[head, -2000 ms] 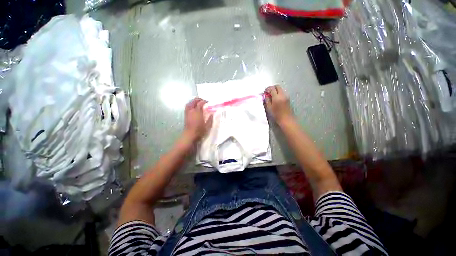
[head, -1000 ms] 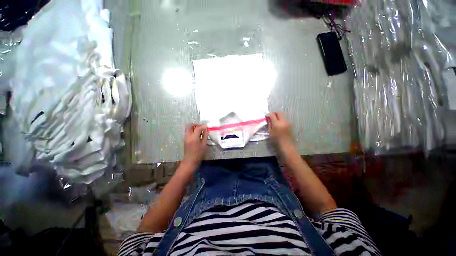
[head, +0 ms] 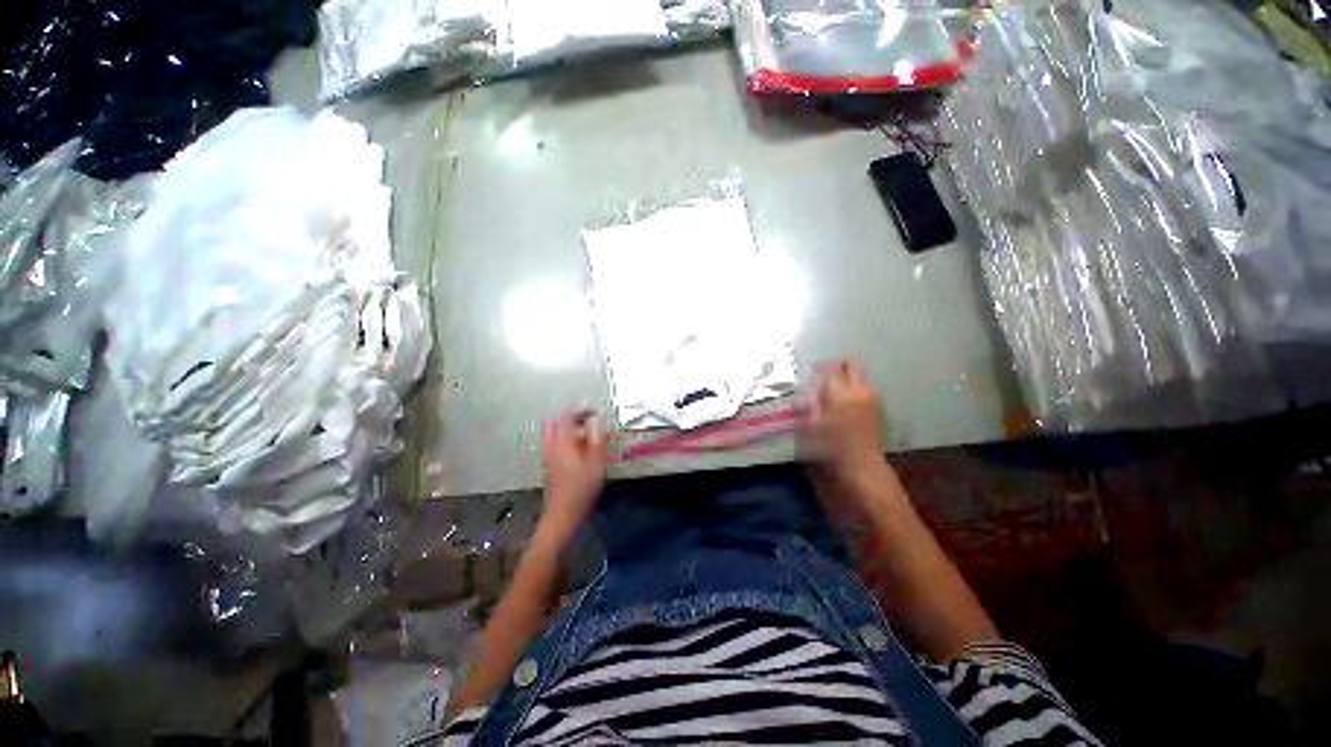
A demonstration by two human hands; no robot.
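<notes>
A folded white shirt (head: pixel 679 299) lies inside a clear poly bag on the table in front of me. Its collar and dark neck label (head: pixel 698 399) point toward me. The bag mouth with its pink-red line (head: pixel 715 434) lies below the collar, close to the table's front edge. My left hand (head: pixel 580 450) pinches the left corner of the bag mouth. My right hand (head: pixel 844 415), blurred, is at the right corner, its fingers closed on the bag edge.
A heap of white shirts (head: pixel 256 321) is at the left. Glossy bagged shirts (head: pixel 1124 234) are stacked at the right. A black phone (head: pixel 912 202) with a cord lies near them. A clear pack with a red edge (head: pixel 854 73) and white packs (head: pixel 511 32) lie at the back.
Both hands have drawn the bag mouth toward me, from across the shirt to past its collar. The shirt is now inside the bag. The head view has shifted, showing more of the table's back.
</notes>
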